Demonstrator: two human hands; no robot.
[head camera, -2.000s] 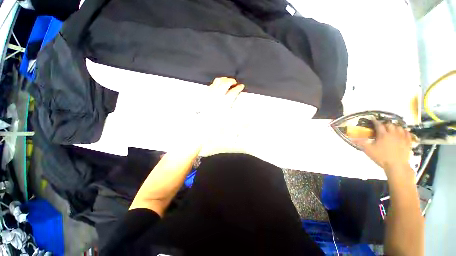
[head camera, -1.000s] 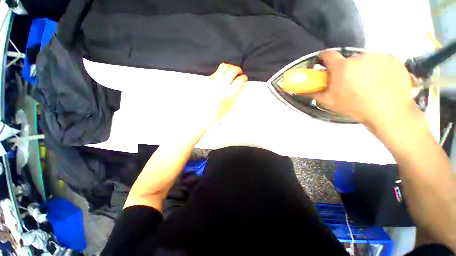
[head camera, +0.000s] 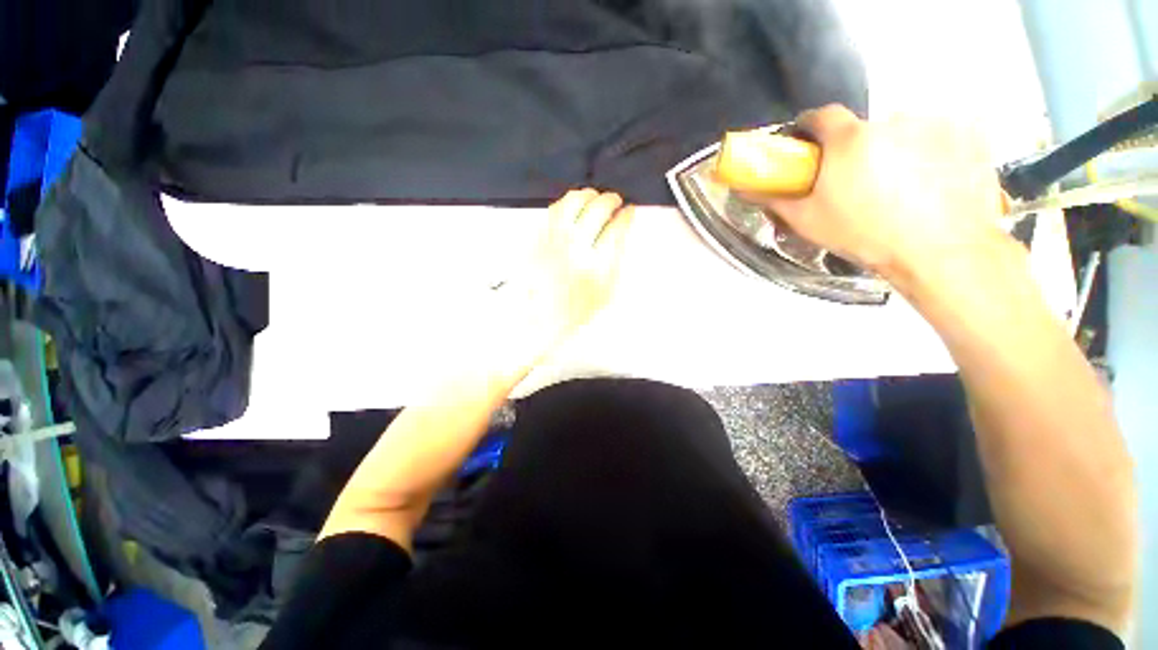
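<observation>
A large black garment (head camera: 419, 121) lies along the far part of the white pressing table (head camera: 381, 292), its near edge running almost straight across. A seam line shows lengthwise on it. My left hand (head camera: 587, 254) rests at this near edge with the fingertips on or at the cloth; whether they pinch it is unclear. My right hand (head camera: 876, 184) is shut on the orange-tan handle of the steam iron (head camera: 749, 235). The iron's tip points left, at the cloth's near edge right of my left hand, and its near side looks tilted. Its contact with the cloth is hidden.
Crumpled black cloth (head camera: 140, 305) hangs at the table's left end. A black cord (head camera: 1079, 146) and a pale hose run from the iron to the right. Blue crates (head camera: 914, 571) stand on the speckled floor (head camera: 775, 444) at lower right. A pale wall is at right.
The iron moved left from the table's right part to the garment's near edge, then turned and tilted somewhat. The garment's right part now lies straighter along the edge. My left hand stays near the same place.
</observation>
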